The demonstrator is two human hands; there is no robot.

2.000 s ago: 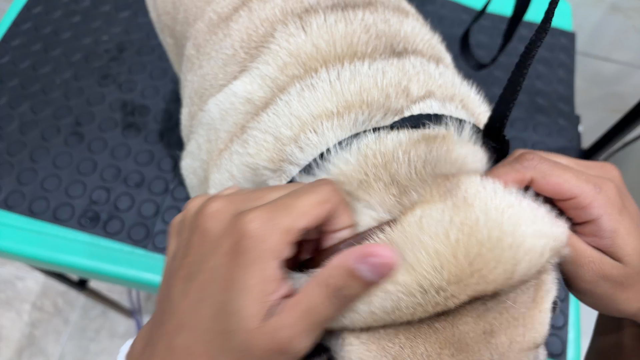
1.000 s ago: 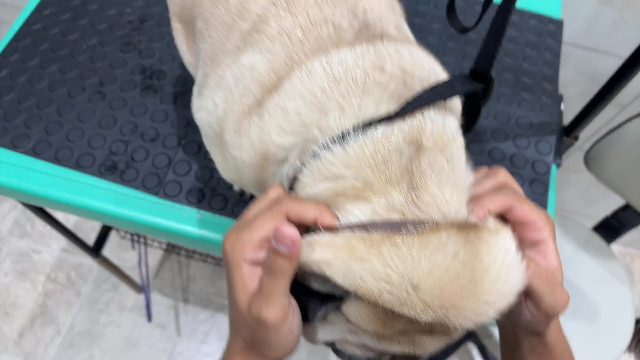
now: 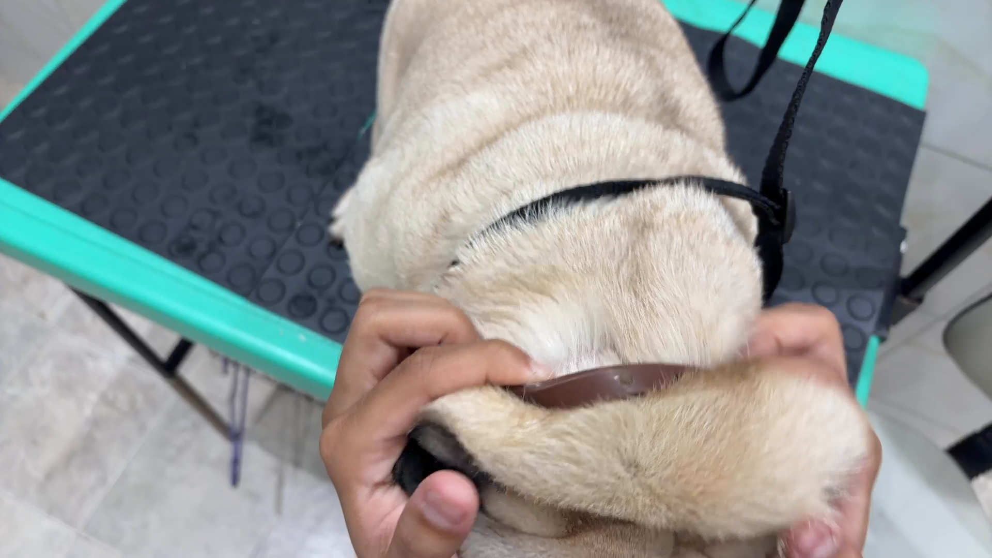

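Observation:
A fawn short-haired dog (image 3: pixel 573 147), pug-like with thick neck folds, is on a black-topped grooming table, its head toward me. A brown collar (image 3: pixel 612 384) lies in a fold behind its head. My left hand (image 3: pixel 411 418) has its index fingertip on the collar's left end, with the thumb beside the dog's black ear (image 3: pixel 422 457). My right hand (image 3: pixel 829 434) is around the right side of the head fold, its fingers partly hidden by fur; whether it touches the collar cannot be seen. A black strap loop (image 3: pixel 620 188) goes around the dog's neck behind the collar.
The grooming table has a studded black rubber top (image 3: pixel 194 155) and a turquoise edge (image 3: pixel 155 291). A black leash (image 3: pixel 798 108) rises from the loop at the right. Purple cords (image 3: pixel 236 418) hang under the table. Part of a chair (image 3: pixel 973 341) shows at the right edge.
The brown collar shows more plainly between my hands than before. My left hand's index finger now lies along its end. The dog's head stays between both hands.

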